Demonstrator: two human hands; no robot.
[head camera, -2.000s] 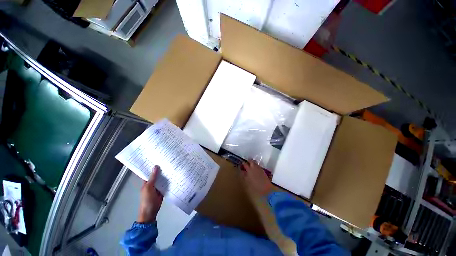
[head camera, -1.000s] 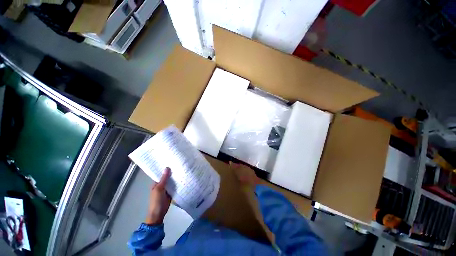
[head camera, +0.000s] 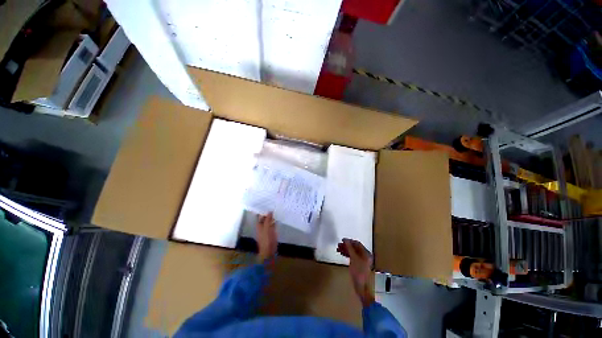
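The open shipping carton (head camera: 412, 211) lies in front of me, flaps spread. Two white foam end caps stand inside, left (head camera: 218, 185) and right (head camera: 346, 198). Between them is a unit in a clear plastic bag (head camera: 297, 153). A printed instruction sheet (head camera: 285, 193) lies over the bag, slightly askew. My left hand (head camera: 267, 239) is at the sheet's near edge, fingertips over the paper; whether it grips the sheet cannot be told. My right hand (head camera: 358, 264) is open and empty over the near end of the right foam cap.
A white pillar (head camera: 257, 39) stands behind the carton, with a red cabinet (head camera: 335, 66) beside it. The carton sealer (head camera: 498, 211), with orange guides and rollers, is at the right. The green bench (head camera: 23, 264) is at the lower left. White boxes (head camera: 89, 82) are at the upper left.
The sheet has moved from left of the carton onto the bagged unit, with my left hand following. My right hand has moved from the near flap to the right foam cap. The view has shifted right.
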